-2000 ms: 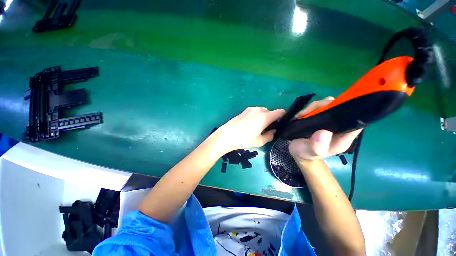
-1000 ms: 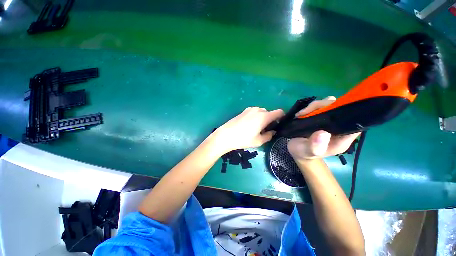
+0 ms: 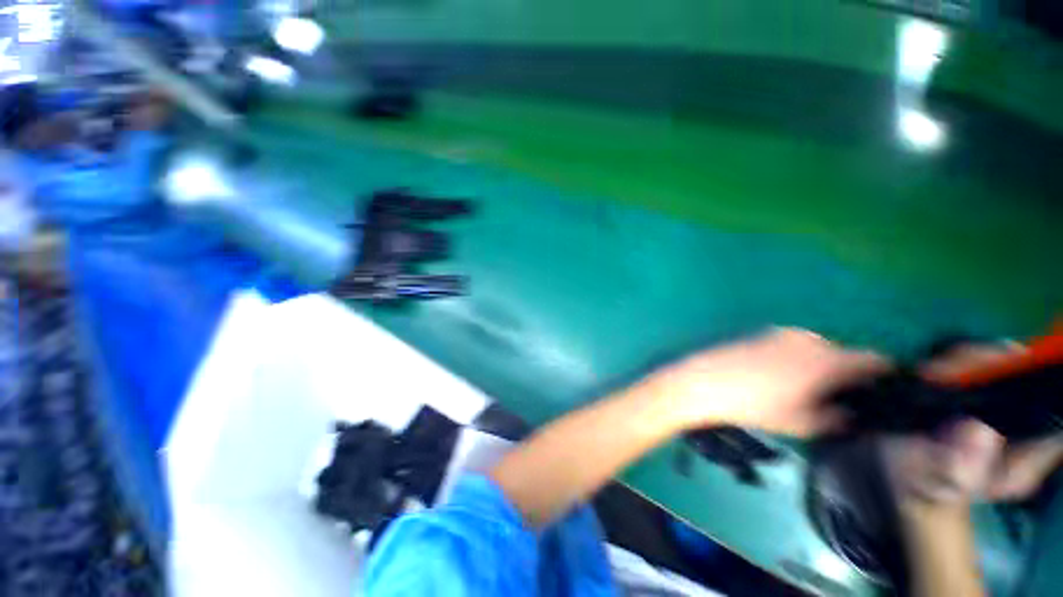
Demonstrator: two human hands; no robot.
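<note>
The frame is blurred. My left hand [image 3: 793, 379] is closed on a black bracket [image 3: 868, 402] at the right, above the bench. My right hand [image 3: 968, 449] holds the orange-and-black electric screwdriver [image 3: 1026, 385], which is cut off by the right edge. The screwdriver's front end lies close to the bracket; whether they touch cannot be told. The round screw dish [image 3: 849, 501] is below the hands, partly hidden. Small black pieces [image 3: 737, 451] lie on the bench left of the dish.
Stacked E-shaped brackets [image 3: 402, 247] lie on the green bench [image 3: 653, 268], with another dark part [image 3: 385, 103] behind. A white carton [image 3: 251, 432] with black parts [image 3: 379, 472] stands at lower left. A person in a blue smock [image 3: 99, 181] is blurred at upper left.
The view has swung left, so the bench, brackets and hands sit further right. The carton shows more fully and a person has come into view. Both hands keep their holds.
</note>
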